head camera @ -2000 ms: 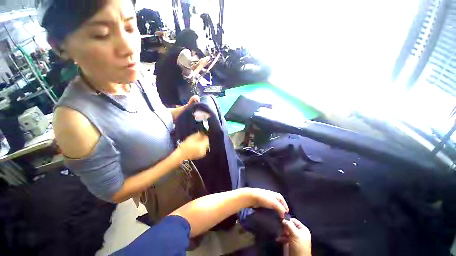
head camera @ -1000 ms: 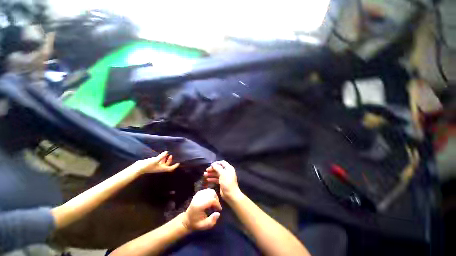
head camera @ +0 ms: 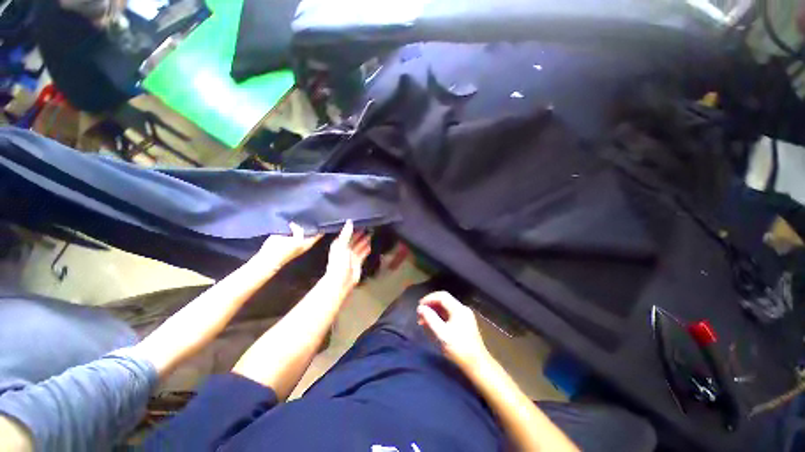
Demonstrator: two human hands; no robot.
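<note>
A long navy garment [head camera: 256, 199] stretches from the left edge onto the dark cloth [head camera: 530, 194] on the table. My left hand [head camera: 347, 256] is at its near edge, fingertips touching it; whether they pinch the cloth is unclear. Another person's hand [head camera: 287, 247] is at the same edge, just left of mine. My right hand [head camera: 452, 325] is in front of my body, off the cloth, empty, with fingers loosely bent and a little apart.
An iron [head camera: 693, 366] with a red part lies at the table's right. A small glittering pile [head camera: 772, 300] is beside it. A long padded bar [head camera: 494, 22] crosses the far side. A green board [head camera: 225, 84] is at far left. The other person's grey-blue sleeve [head camera: 88, 397] is close at left.
The view has turned from the other person down to the table. My hands, together at a dark piece of cloth earlier, are now apart, my left at the navy garment's edge.
</note>
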